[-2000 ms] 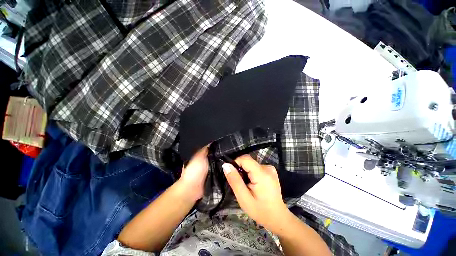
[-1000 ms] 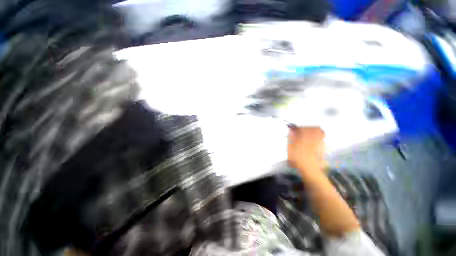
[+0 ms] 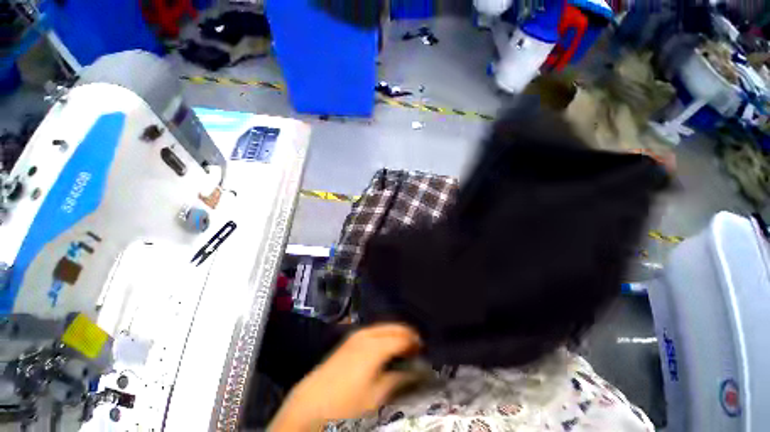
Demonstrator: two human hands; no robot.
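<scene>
A black fabric part (image 3: 507,253) is held up in the air in front of me, blurred, and covers much of the centre right. My left hand (image 3: 367,371) is at its lower left edge, fingers curled on the cloth. My right hand (image 3: 663,160) shows only as a small blurred strip at the cloth's far upper right corner, gripping there; the rest is hidden. A plaid garment piece (image 3: 388,215) hangs beyond and left of the black cloth, partly covered by it.
The sewing machine (image 3: 72,186) stands at left on its white table with a ruler-like edge (image 3: 257,312). Black thread snips (image 3: 214,243) lie on the table. A white machine housing (image 3: 718,312) is at right. A blue panel (image 3: 325,59) stands beyond, with clothes heaps (image 3: 629,101) at upper right.
The view has turned far to the right. The black cloth is now raised between my hands. My right hand, empty-looking over the table before, is now at the cloth's far corner.
</scene>
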